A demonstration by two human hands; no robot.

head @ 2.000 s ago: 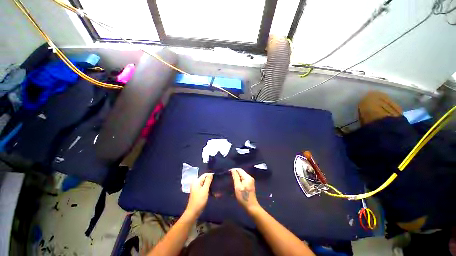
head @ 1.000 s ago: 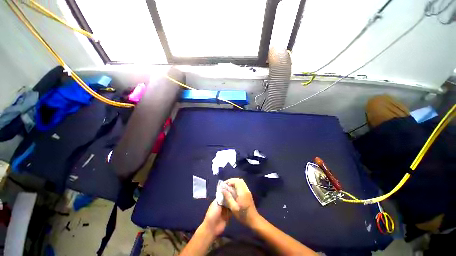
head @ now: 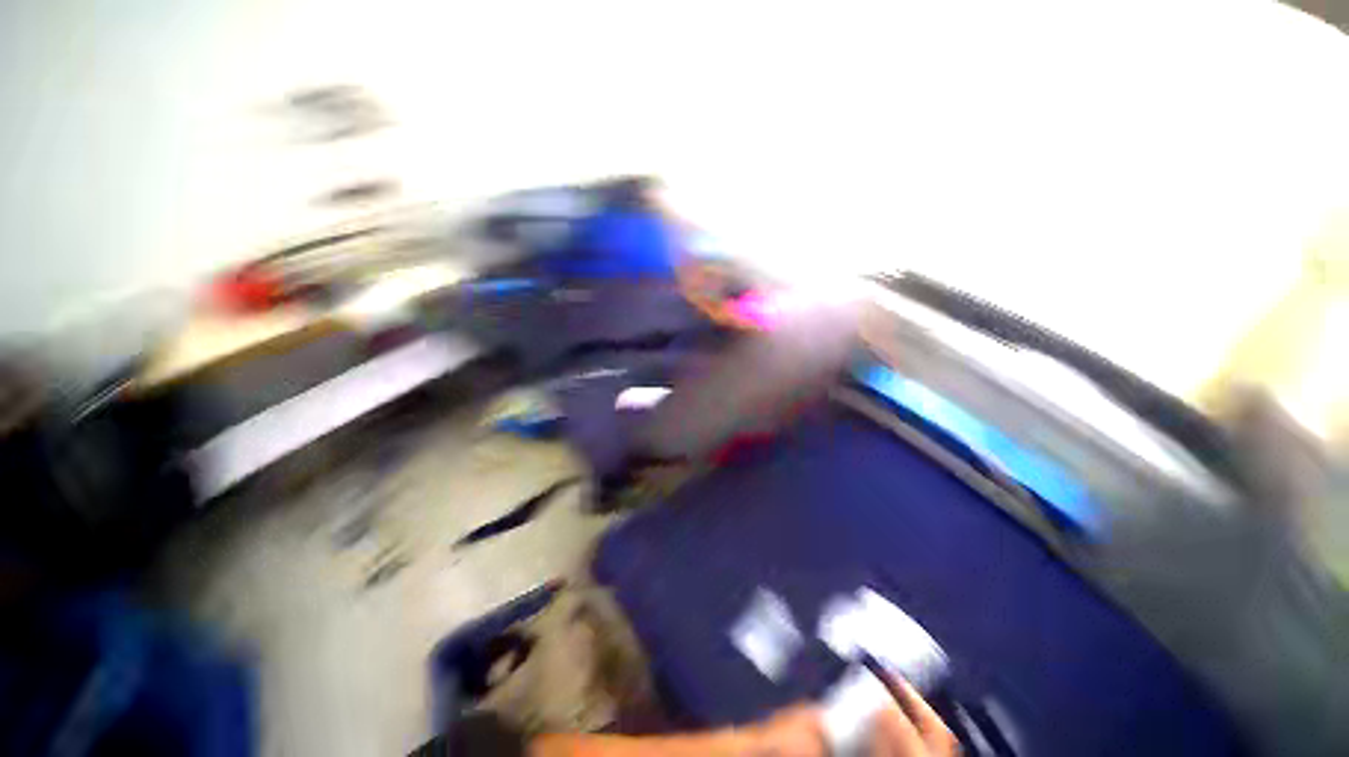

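Observation:
The view is strongly blurred. My left hand is low at the bottom edge, its forearm coming in from the left, and is closed on a white piece. Fingers show just right of this piece, but I cannot tell whether they belong to my right hand; the rest is cut off by the bottom edge. A pale piece and a larger white piece lie on the navy ironing table beyond my hand. Dark pieces beside them are too blurred to make out.
The dark padded arm lies across the neighbouring table at the table's far left corner. Blue cloth is heaped behind it. A blue strip runs along the far edge. Dark scraps lie on the pale floor to the left.
The view has swung left and tilted, so the table and hands now sit at the lower right. The iron has left the picture. The white piece remains held.

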